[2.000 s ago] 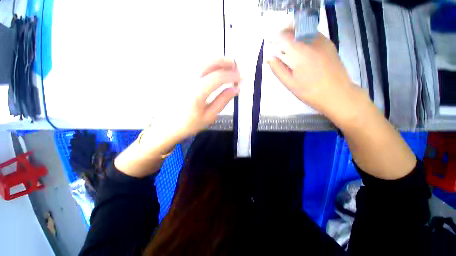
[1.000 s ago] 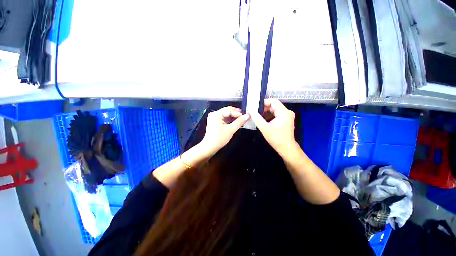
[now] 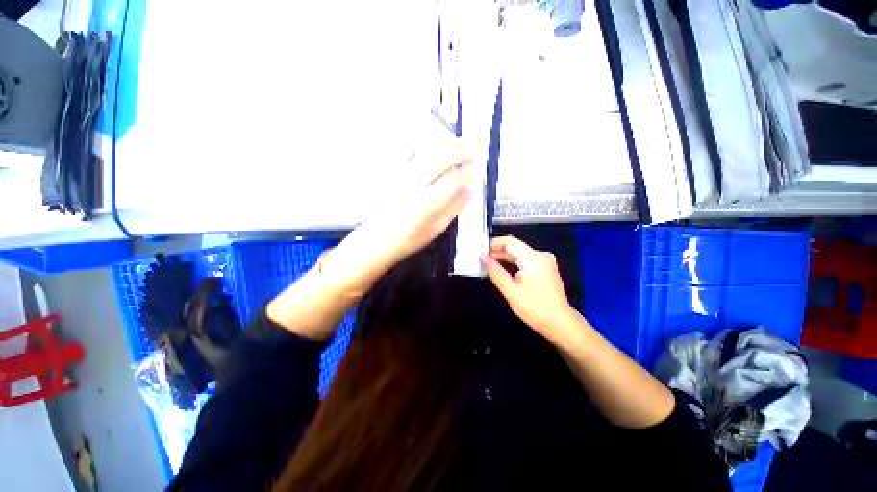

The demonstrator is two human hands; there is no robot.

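Note:
A long pale strip (image 3: 473, 226) with black strips (image 3: 494, 144) along its edges runs from the machine area at the top over the table's front edge. Its lower end hangs just past the edge. My left hand (image 3: 433, 197) has its fingertips on the strip's left side, above the edge; it is washed out. My right hand (image 3: 529, 281) pinches the strip's lower right end between thumb and fingers. The needle area at the top is overexposed and hard to make out.
Layered grey and black pieces (image 3: 716, 125) hang over the table edge at right. A dark bundle (image 3: 79, 125) hangs at far left. Blue crates (image 3: 731, 274) stand below, holding dark and grey cloth. A red stool (image 3: 38, 357) is at left.
Since one second ago my left hand has moved up the strip from its lower end. My right hand stays near the lower end. Earlier it was up by the machine.

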